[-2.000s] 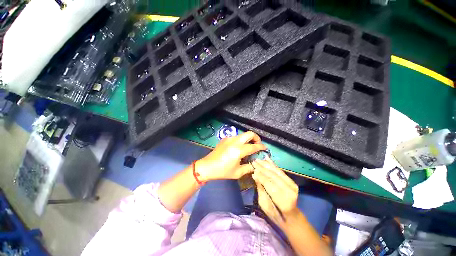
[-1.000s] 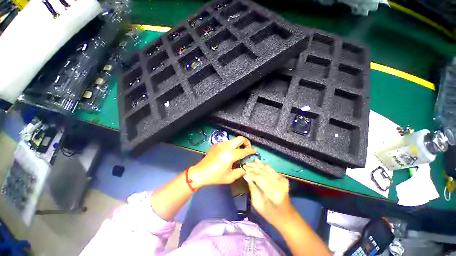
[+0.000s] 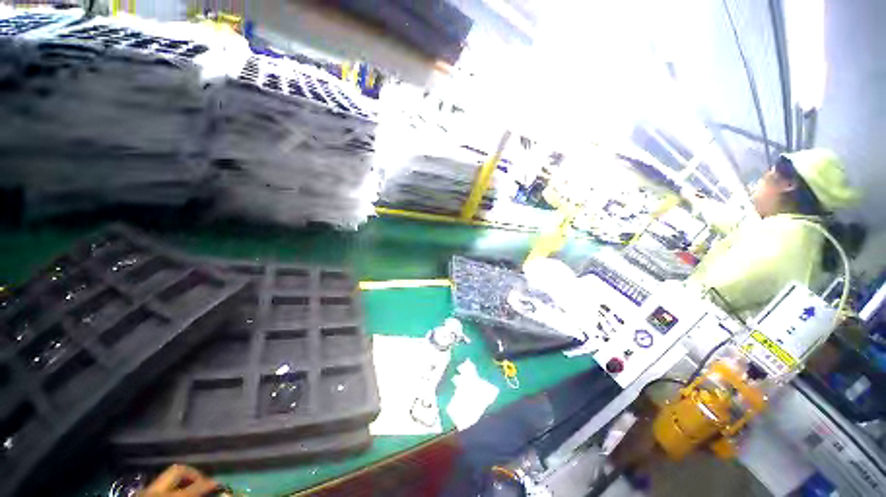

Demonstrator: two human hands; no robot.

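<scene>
Two thick black foam trays lie askew at the left, the upper tray (image 3: 92, 335) overlapping the lower tray (image 3: 233, 413). One lower pocket holds a dark shiny part (image 3: 282, 393). Small blue-white and black pieces (image 3: 126, 485) show at the bottom edge of the picture. Beside them is a small, blurred bit of a hand, apparently my left hand (image 3: 182, 482), cut off by the edge; what it holds is hidden. My right hand is out of the picture.
Right of the trays are a white sheet (image 3: 393, 369), bottle (image 3: 442, 342), dark loop (image 3: 424, 410), wipe (image 3: 473, 396) and yellow tag (image 3: 507, 372). A machine (image 3: 622, 325) with an orange part (image 3: 709, 413) stands right, a person (image 3: 777, 248) beyond. Tray stacks (image 3: 291, 150) stand behind.
The view has swung up and to the right. The foam trays now lie at the left, the machine and person have come into view, and my hands have almost left the picture.
</scene>
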